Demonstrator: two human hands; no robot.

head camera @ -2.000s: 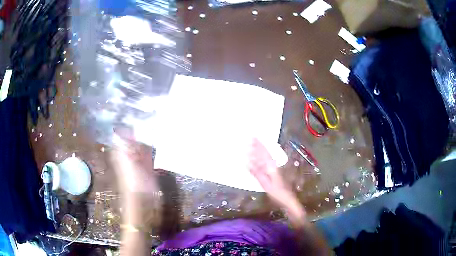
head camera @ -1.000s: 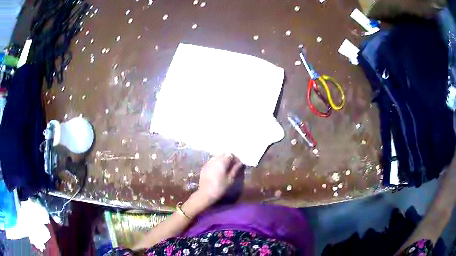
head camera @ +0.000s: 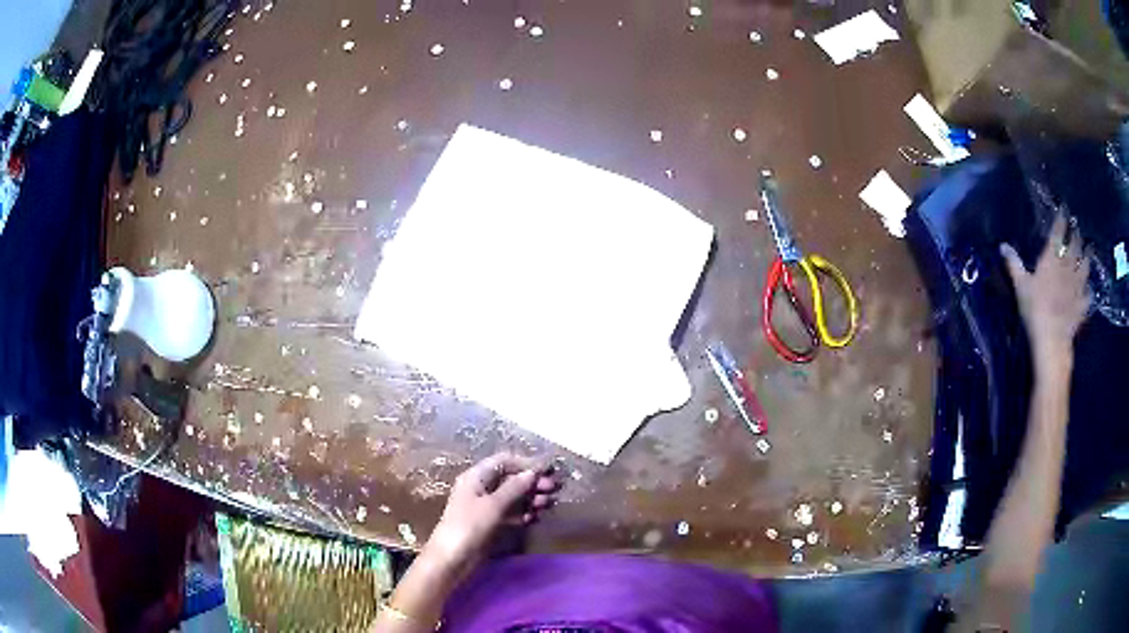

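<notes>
A folded white garment (head camera: pixel 539 291) lies flat on the brown table, overexposed, with a small rounded part sticking out at its lower right. My left hand (head camera: pixel 495 495) is just below the garment's lower edge, not touching it; its fingers are curled and I see nothing in them. My right hand (head camera: pixel 1052 284) is at the far right over the dark navy garments (head camera: pixel 978 359), its fingers spread and holding nothing that I can see.
Red-and-yellow-handled scissors (head camera: pixel 805 297) and small red snips (head camera: pixel 739 391) lie right of the white garment. A grey spray gun with a white cup (head camera: pixel 171 315) is left. White labels (head camera: pixel 857 37), an open carton (head camera: pixel 1040 80) and black hangers (head camera: pixel 149 74) are farther back.
The clear film has left the view. My left hand came away from the white garment, curled. My right hand left the garment and moved far right onto the navy garments.
</notes>
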